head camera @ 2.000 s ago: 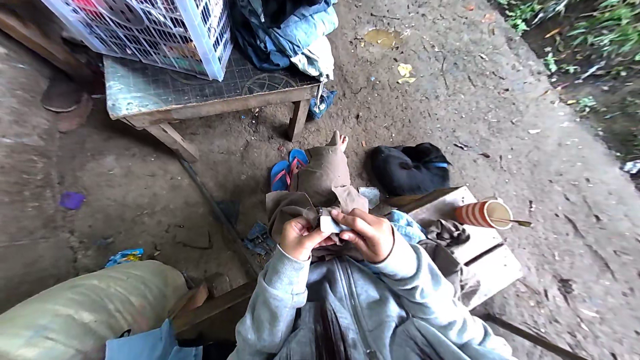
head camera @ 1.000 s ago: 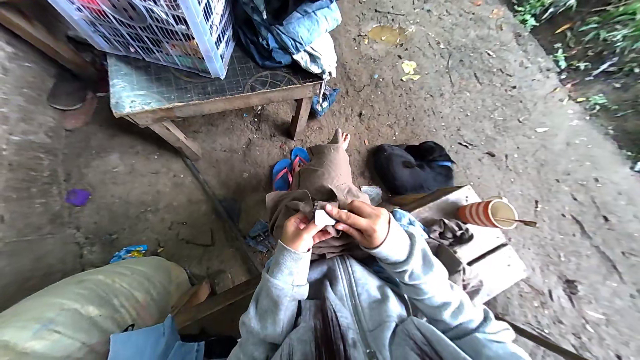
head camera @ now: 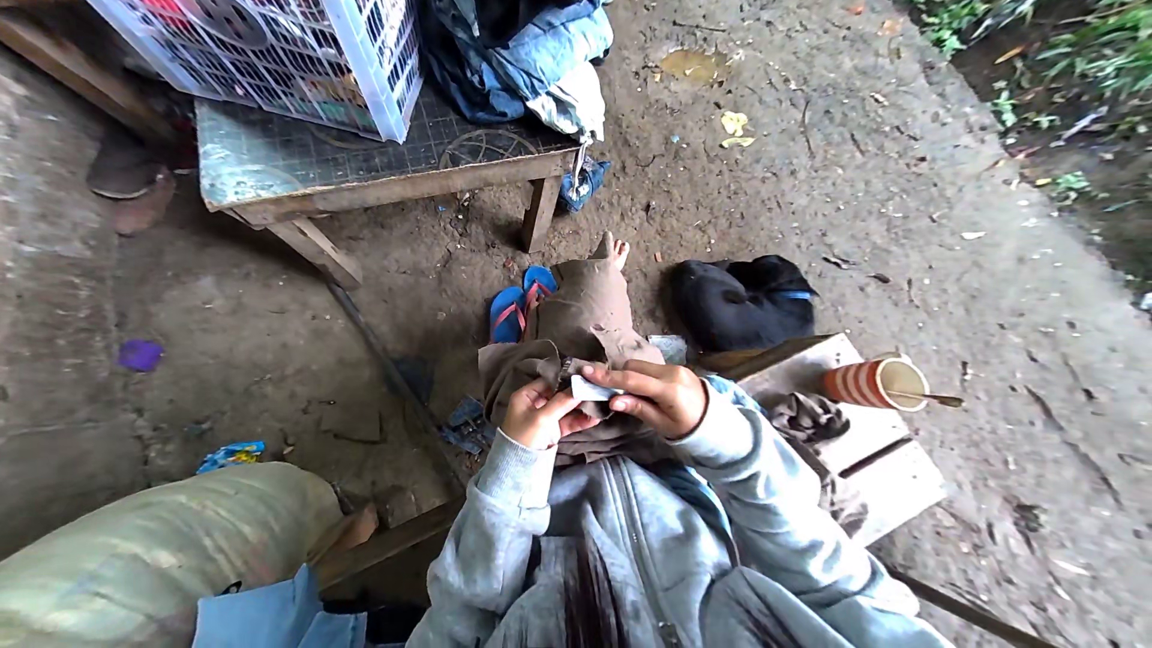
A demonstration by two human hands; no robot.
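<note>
Over my lap, my left hand [head camera: 543, 414] and my right hand [head camera: 655, 396] meet at a small white piece [head camera: 592, 390], perhaps cloth or paper. Fingertips of both hands pinch it from its two sides. Brown cloth [head camera: 522, 364] lies bunched on my lap under the hands, and part of it is hidden by them. What lies inside my curled left fingers cannot be seen.
A plastic crate [head camera: 360, 72] and piled clothes [head camera: 504, 63] stand on a low table [head camera: 360, 184]. Blue flip-flops [head camera: 508, 313] lie by my leg. A black dog [head camera: 742, 301] is curled near the wooden bench [head camera: 900, 490], which holds a striped cup [head camera: 855, 382]. A stuffed sack [head camera: 171, 540] lies left.
The fingers have shifted around the white piece, which shows at a different angle between them. Both hands remain over the lap.
</note>
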